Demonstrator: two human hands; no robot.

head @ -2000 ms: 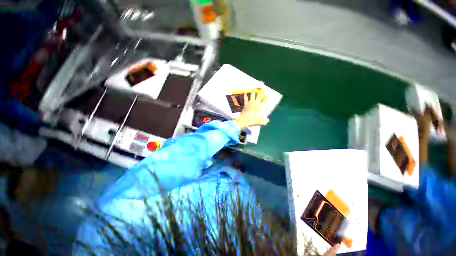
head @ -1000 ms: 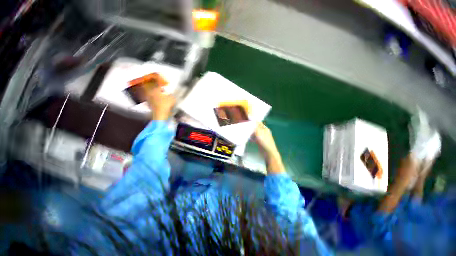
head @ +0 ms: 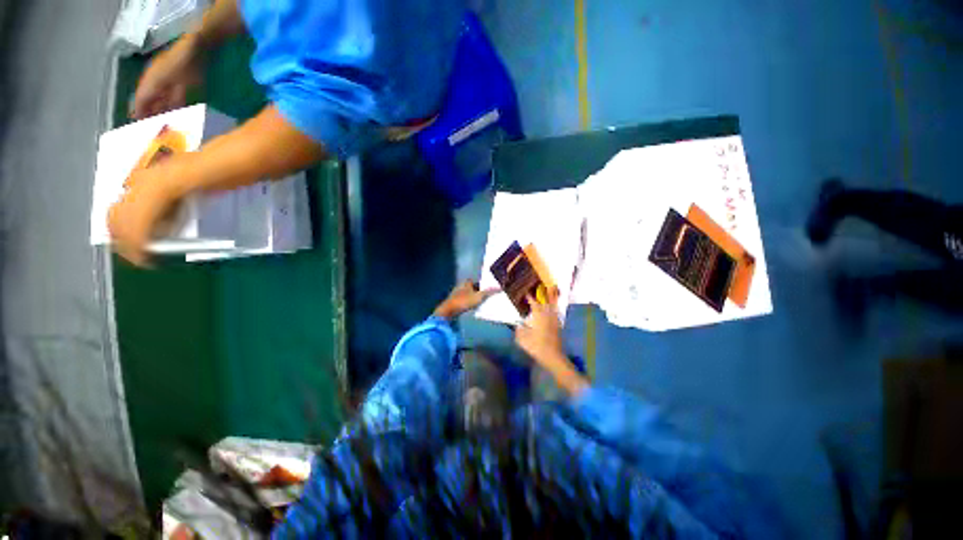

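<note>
A white retail box (head: 533, 224) with a dark brown-and-orange picture is at the left side of a small green side table (head: 634, 132). My left hand (head: 460, 301) holds its lower left corner. My right hand (head: 542, 329) is on its lower edge, with fingers over the picture and a yellow finger cot showing; its grip underneath is hidden. Beside it, touching or nearly touching, a larger group of white boxes (head: 634, 248) lies on the table, the top one showing the same picture.
At the upper left, another person's hands (head: 148, 211) handle a stack of boxes (head: 280, 216) on the green bench (head: 264, 348). A blue stool (head: 486, 100) stands between bench and side table. White printed items (head: 264, 459) lie at lower left. A person's dark-clothed legs (head: 887, 216) are at right.
The view has swung from the scale and conveyor to the side table. My hands have left the boxes at the scale and conveyor and are now on a box at the side table.
</note>
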